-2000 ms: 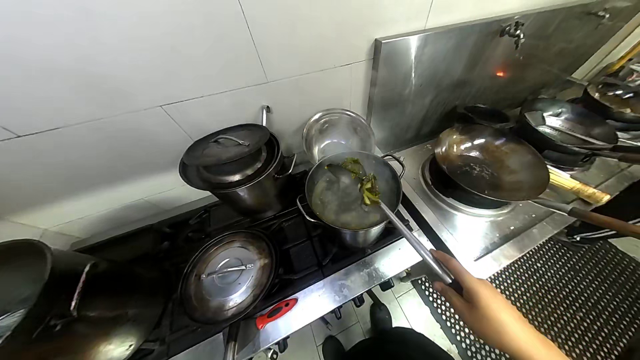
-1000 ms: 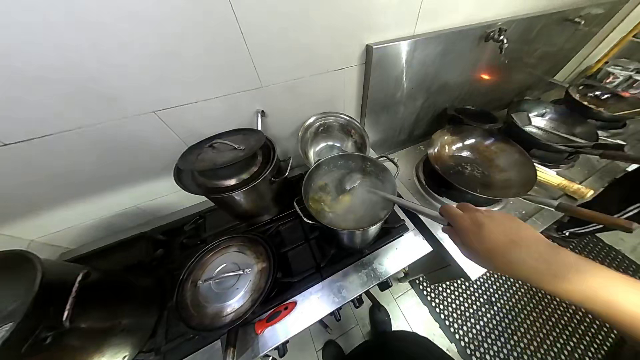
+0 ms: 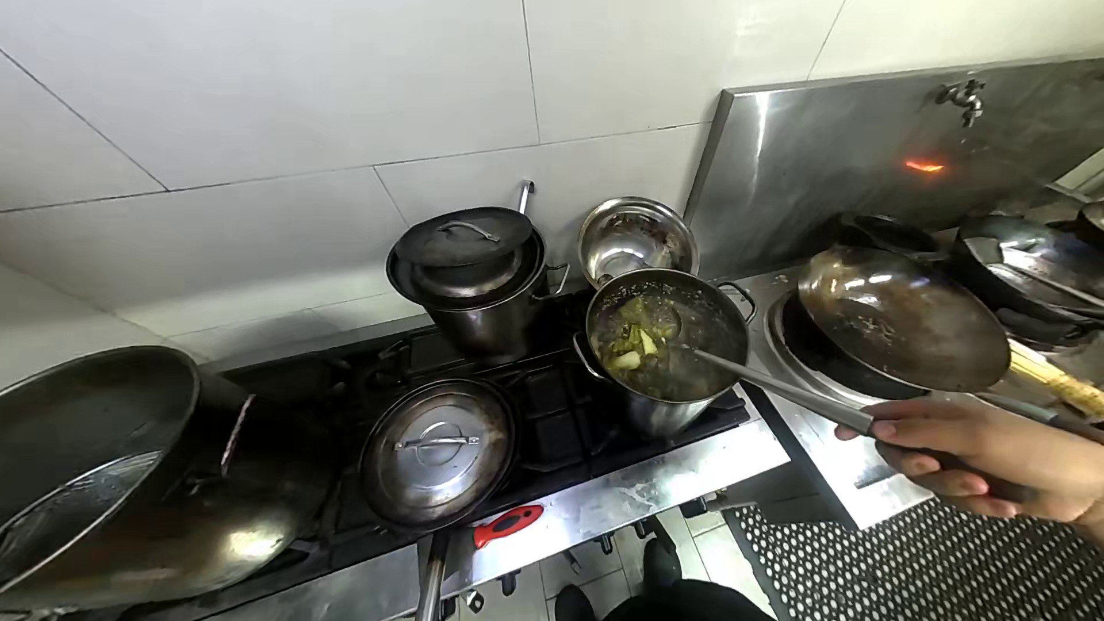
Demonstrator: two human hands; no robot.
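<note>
My right hand (image 3: 975, 457) is closed around the dark handle of a long metal ladle (image 3: 776, 390) at the right. The ladle's far end dips into a steel stockpot (image 3: 699, 414) with side handles, standing on the stove. Pale and green leafy vegetable pieces (image 3: 636, 341) lie in the pot's liquid, left of the ladle. A steel bowl (image 3: 630, 237) leans against the wall behind the pot. My left hand is out of view.
On the black stove grate stand a lidded pan (image 3: 440, 457), a dark pot with a lid (image 3: 483, 319) and a large pot (image 3: 172, 517). A red handle piece (image 3: 509, 524) rests on the front edge. A wok (image 3: 906, 319) sits on the right burner, below a wall tap (image 3: 964, 99).
A second ago the ladle's end was near the pot's middle with few vegetables showing; now more vegetable pieces show at the surface. My right hand still holds the handle.
</note>
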